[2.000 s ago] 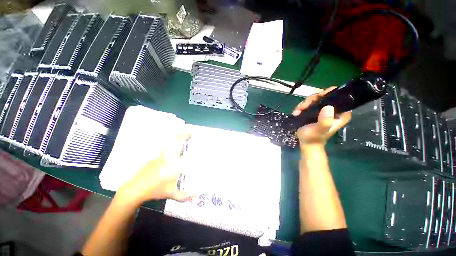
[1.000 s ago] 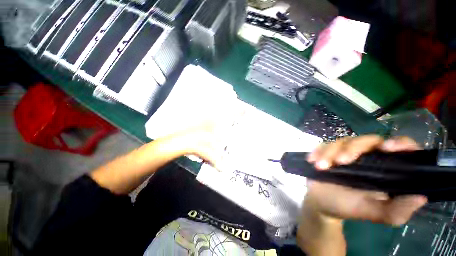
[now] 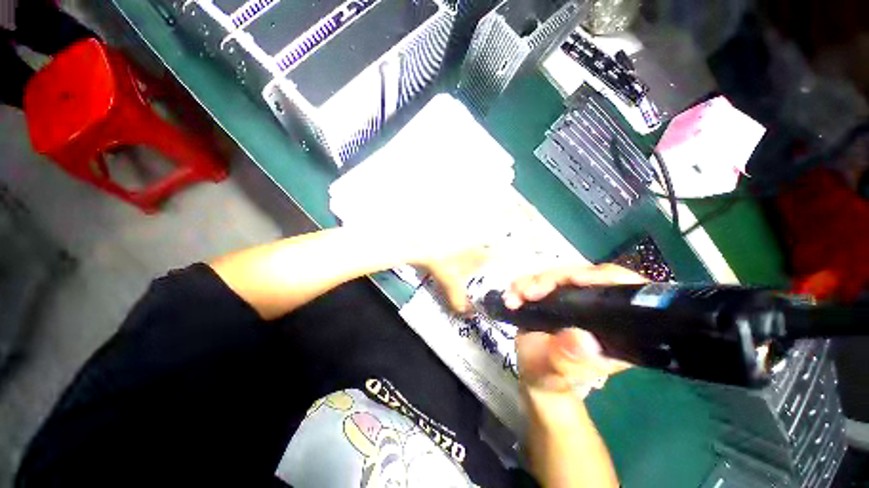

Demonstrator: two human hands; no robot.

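Note:
My right hand (image 3: 562, 353) is closed around the black electric screwdriver (image 3: 657, 324), held nearly level with its tip toward my left hand. My left hand (image 3: 457, 272) rests on the white work pad (image 3: 448, 338), its fingers close to the screwdriver tip; glare hides whether it holds anything. Black marker figures show on the pad beside the tip. The dark screw tray (image 3: 645, 259) with bright dots lies just behind my right hand, partly covered by it.
Heatsink enclosures (image 3: 353, 67) stand at the upper left, others (image 3: 800, 410) at the lower right. White sheets (image 3: 429, 162) lie left of the pad. A slotted metal plate (image 3: 596, 157) and a pinkish-white box (image 3: 710, 148) are behind. A red stool (image 3: 90, 105) stands on the floor.
The view has turned, so the bench runs more steeply. The screwdriver tip has moved left and down to the pad by my left hand; earlier it was raised near the dark tray.

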